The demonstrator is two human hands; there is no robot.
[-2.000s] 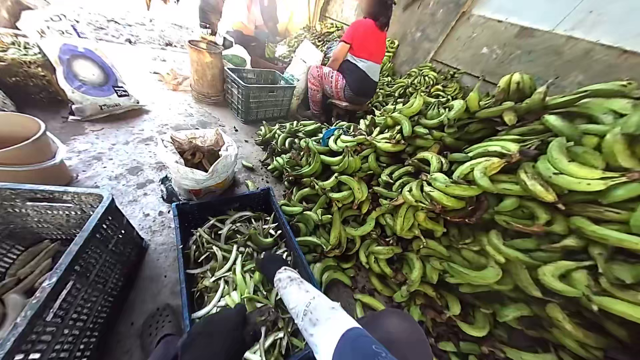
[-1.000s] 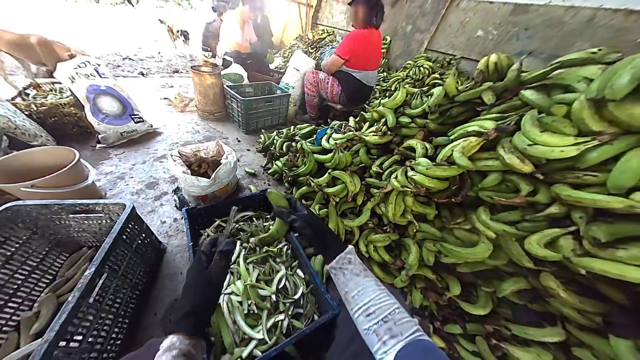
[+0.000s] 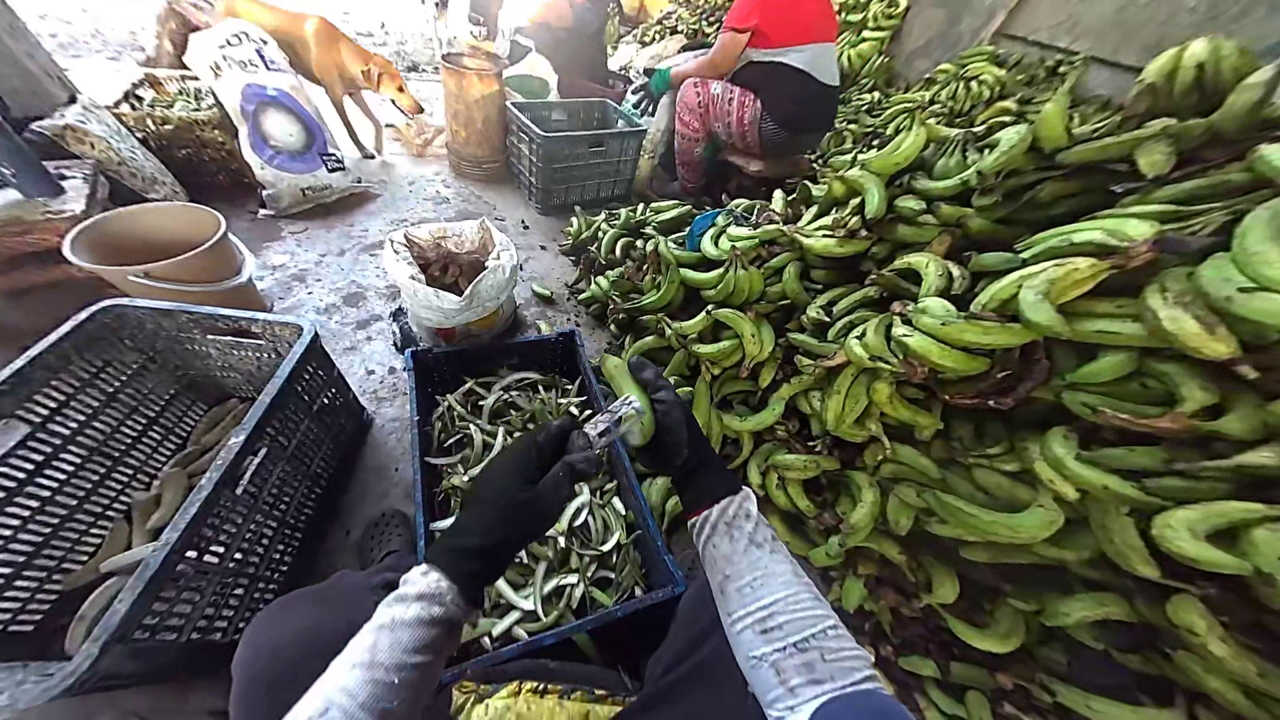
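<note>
My right hand [image 3: 680, 435], in a black glove, grips a green plantain [image 3: 628, 398] above the right rim of a blue crate. Closed around a small metal blade tool [image 3: 612, 420], my left hand [image 3: 520, 495], gloved in black too, meets the plantain's near side. Under both hands, the blue plastic crate [image 3: 640, 520] holds many strips of green plantain peel [image 3: 570, 560]. At the left, a black plastic crate [image 3: 290, 400] has several peeled plantains [image 3: 170, 490] in it. The blade's edge is too blurred to make out.
A large heap of green plantains [image 3: 900, 330] fills the right side. Beyond the blue crate stands a white sack [image 3: 455, 290]; tan buckets [image 3: 150, 245] are at the left. Farther back are a grey crate [image 3: 575, 150], a rusty metal drum [image 3: 474, 115], a dog [image 3: 320, 50] and a seated person [image 3: 760, 90].
My right hand has come up from the crate to its right rim, now plainly with a plantain in it. My left hand has moved in to meet it with the blade tool. The dog has walked right.
</note>
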